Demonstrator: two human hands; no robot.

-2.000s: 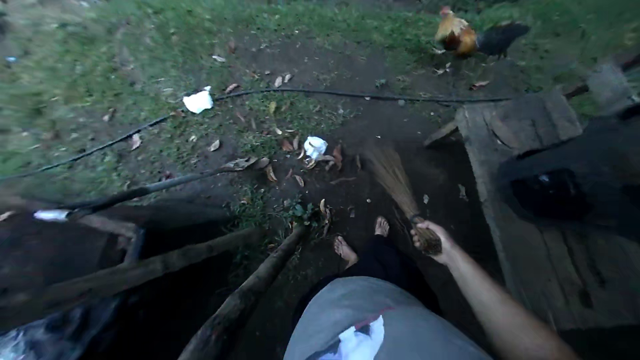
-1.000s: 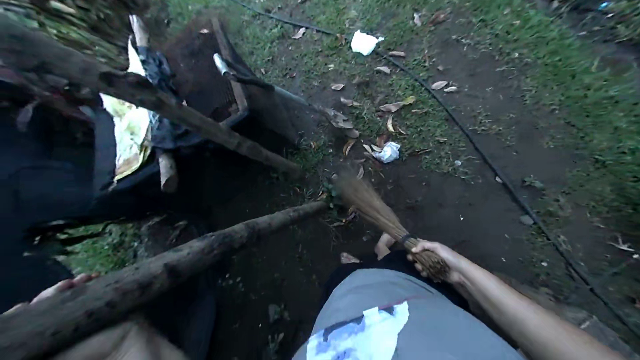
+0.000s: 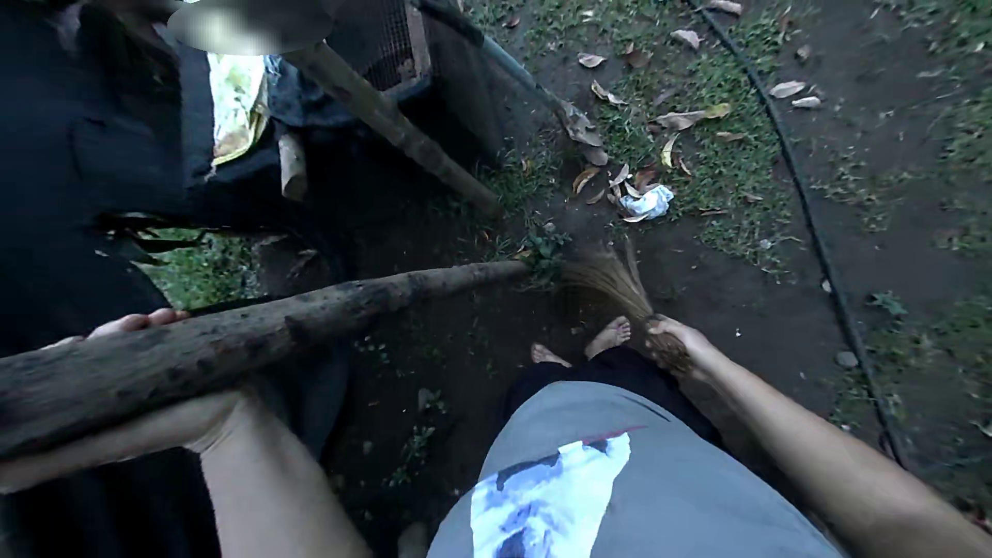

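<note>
My right hand [image 3: 678, 346] grips the bound end of a stick broom [image 3: 612, 283], whose blurred bristles fan out over the dirt by a small plant. At the left, the fingertips of my left hand [image 3: 132, 322] show over the far side of a thick wooden pole [image 3: 310, 322]; my forearm passes beneath it. The palm is hidden, so its hold on the pole cannot be made out. Near the broom's bristles lie a crumpled white wrapper [image 3: 649, 203] and dry leaves [image 3: 682, 120].
A black hose [image 3: 802, 174] runs over the ground at the right. A second wooden pole [image 3: 403, 136] slants down at the upper left, beside dark sheeting [image 3: 93, 178] and a mesh-sided box [image 3: 391, 46]. My bare feet [image 3: 608, 337] stand on the dirt just below the broom.
The view has swung left; the rooster and the plank table at the right have left it. My left hand, out of sight two seconds ago, is now at the pole. The broom stays in my right hand.
</note>
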